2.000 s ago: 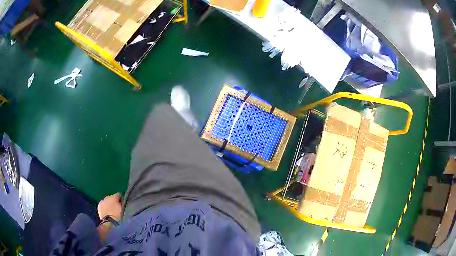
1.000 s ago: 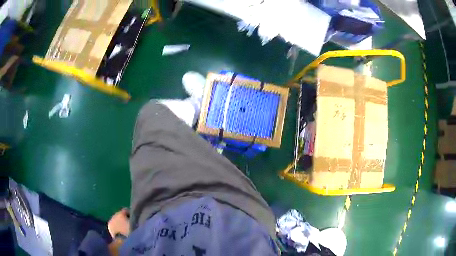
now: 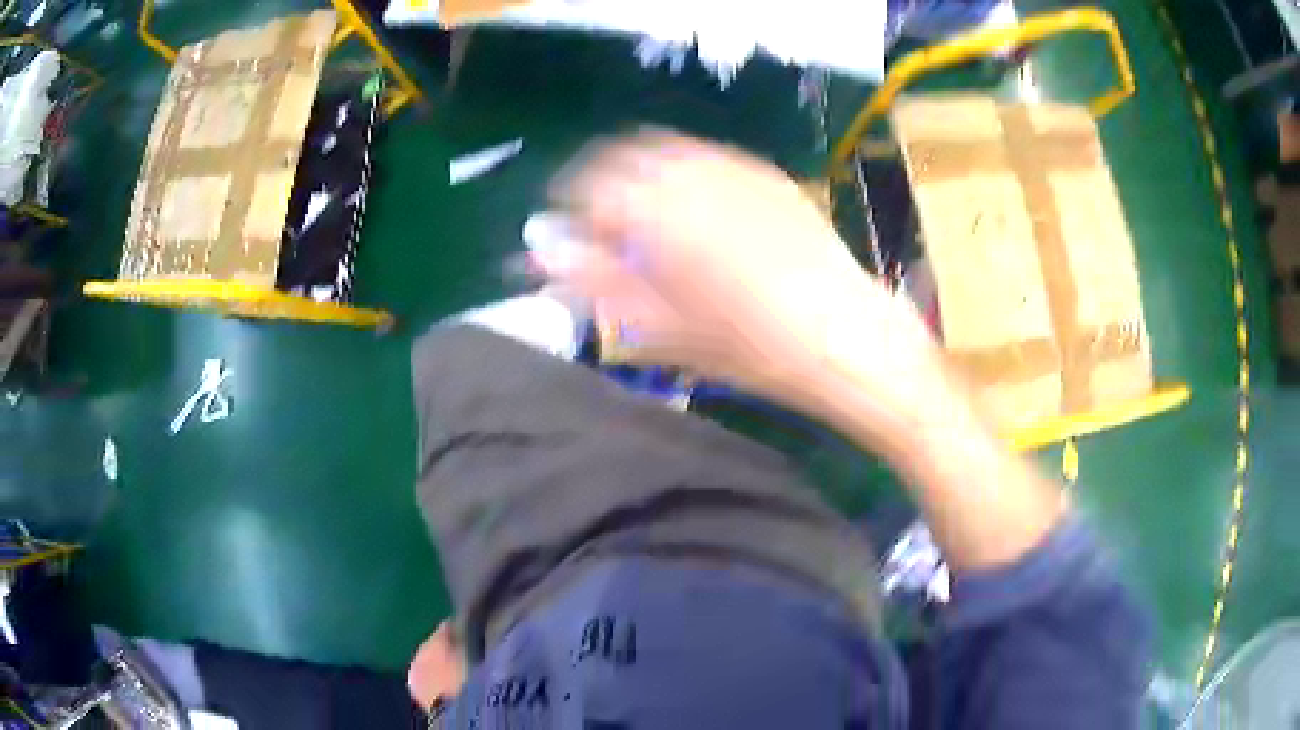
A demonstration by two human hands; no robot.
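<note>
My right hand (image 3: pixel 642 228) is raised in front of me at mid-picture, large and blurred, with the forearm coming from the lower right. Its finger positions and any small thing in it cannot be made out. It covers most of the blue stool (image 3: pixel 653 382), of which only a small part shows below the wrist. My left hand (image 3: pixel 434 667) is small and partly hidden beside my hip at the bottom, near the dark pressing table (image 3: pixel 300 685). Its fingers are not clear. A silvery thing, perhaps the iron (image 3: pixel 126 699), is at the bottom left.
A cardboard-topped trolley (image 3: pixel 1019 257) with yellow handles stands to the right. Another trolley (image 3: pixel 228 157) stands at the upper left. A white side table (image 3: pixel 813 36) with white scraps is at the top. Small white scraps (image 3: pixel 207 395) lie on the green floor.
My right hand has come into view and now covers the stool. My left hand stays low by my hip. The view has shifted, with the right trolley and side table higher.
</note>
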